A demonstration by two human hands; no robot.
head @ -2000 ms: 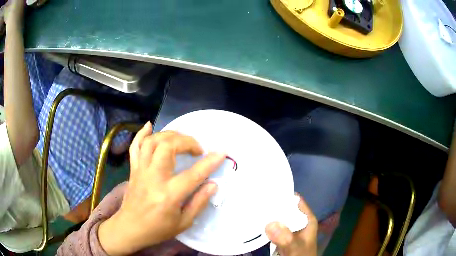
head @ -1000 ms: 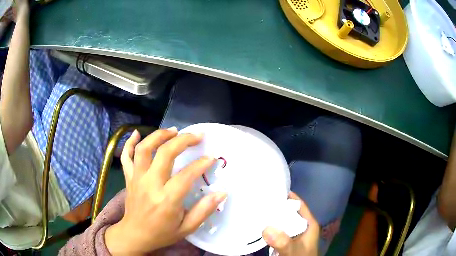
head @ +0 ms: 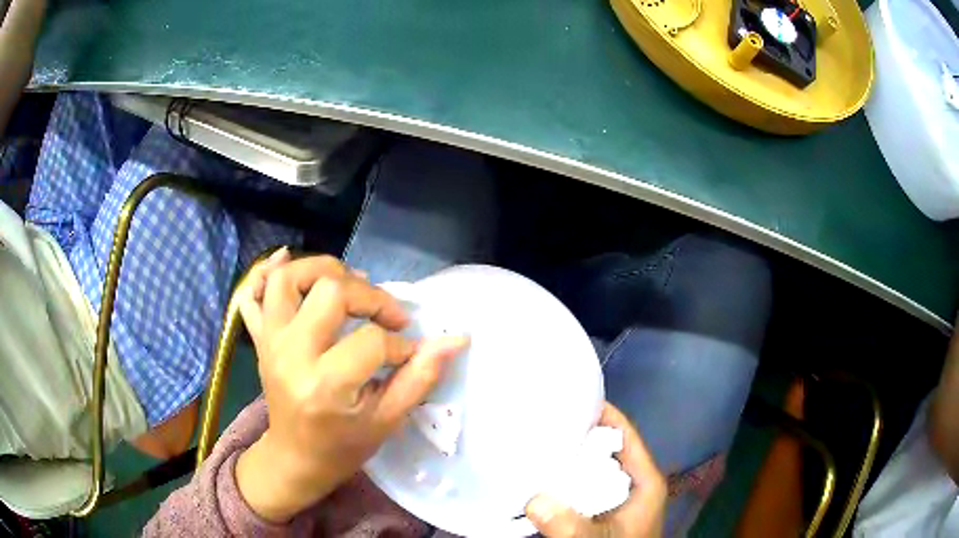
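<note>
A round white water tank (head: 531, 368) is held over my lap, its closed underside facing up, with a small white fitting (head: 440, 425) near its middle. My left hand (head: 334, 378) is over the tank's left part, thumb and forefinger close together near the fitting; whether they pinch a wire cannot be told. My right hand (head: 620, 489) holds the tank's lower right rim, with a crumpled white cloth (head: 599, 473) in its fingers.
On the green bench (head: 421, 63) at the upper right lie a yellow-tan base housing (head: 715, 79) with a black fan (head: 775, 40) and a translucent white tub (head: 915, 116). A metal-edged case (head: 252, 142) is under the bench edge. Seated people are at both sides.
My left fingers have drawn closer together over the tank. The red and dark wires seen before no longer show clearly. The bench things have shifted slightly right in view.
</note>
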